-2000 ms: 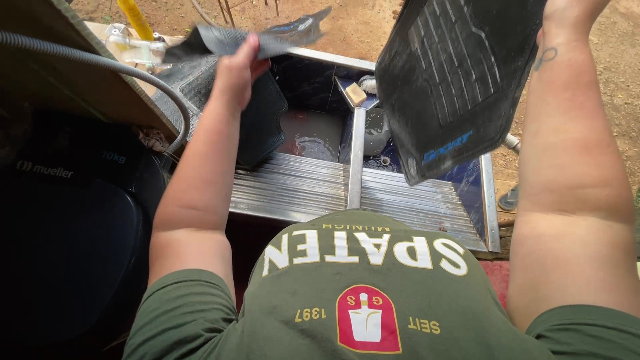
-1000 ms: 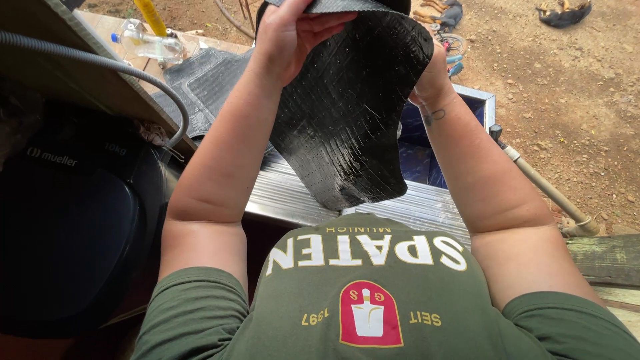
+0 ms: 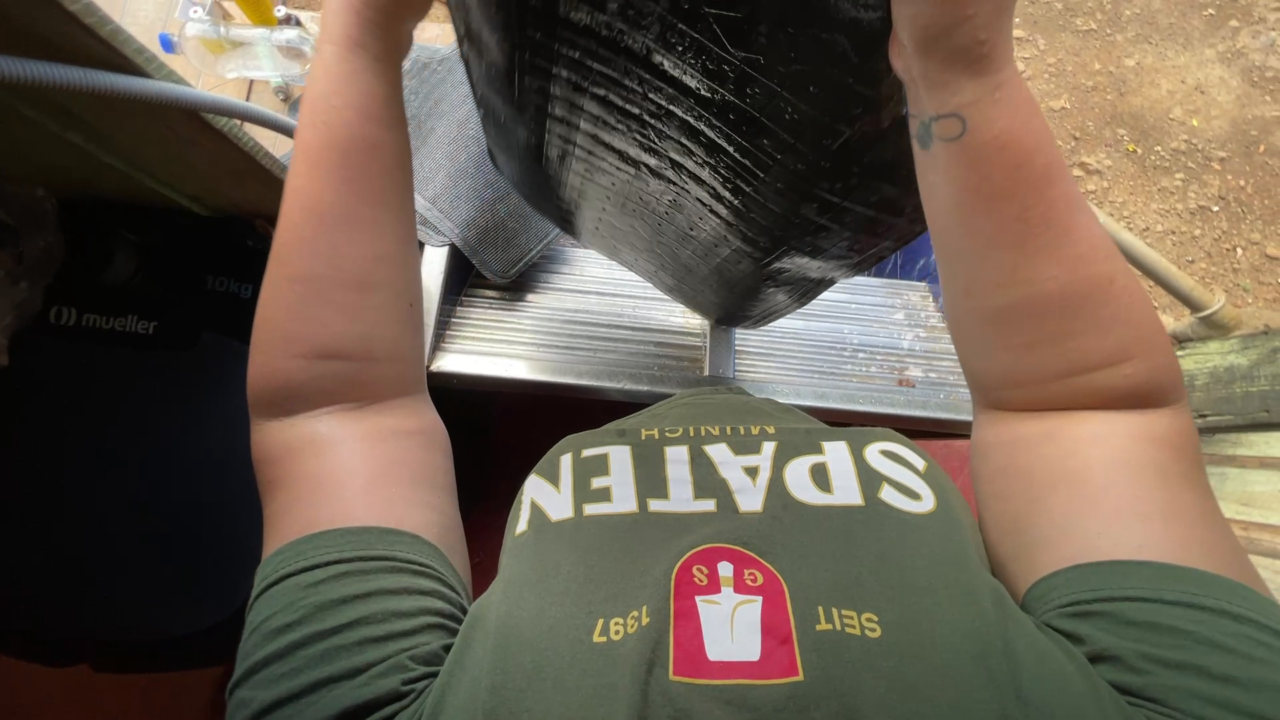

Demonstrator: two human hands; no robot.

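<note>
A wet black rubber car mat (image 3: 690, 150) hangs at the top centre, its ridged underside facing me and its rounded lower end over the ribbed washboards of a metal-edged laundry sink (image 3: 580, 315). My right hand (image 3: 950, 35) is at the mat's right edge, its fingers hidden or cut off by the top of the view. Only the heel of my left hand (image 3: 385, 12) shows, left of the mat; its grip is out of sight. A grey textured mat (image 3: 470, 170) lies over the sink's left side, behind the black one.
A black Mueller washing machine (image 3: 130, 450) fills the left side, with a grey corrugated hose (image 3: 150, 92) above it. Beyond lies a clear plastic bottle (image 3: 245, 50) with a blue cap. A pale pipe (image 3: 1160, 265) and wooden boards (image 3: 1235, 380) are at right, beside bare dirt ground.
The black mat, apart from my left hand two seconds ago, came between both hands and has since been raised, uncovering more washboard. The grey mat that my left hand held then now lies over the sink's left side.
</note>
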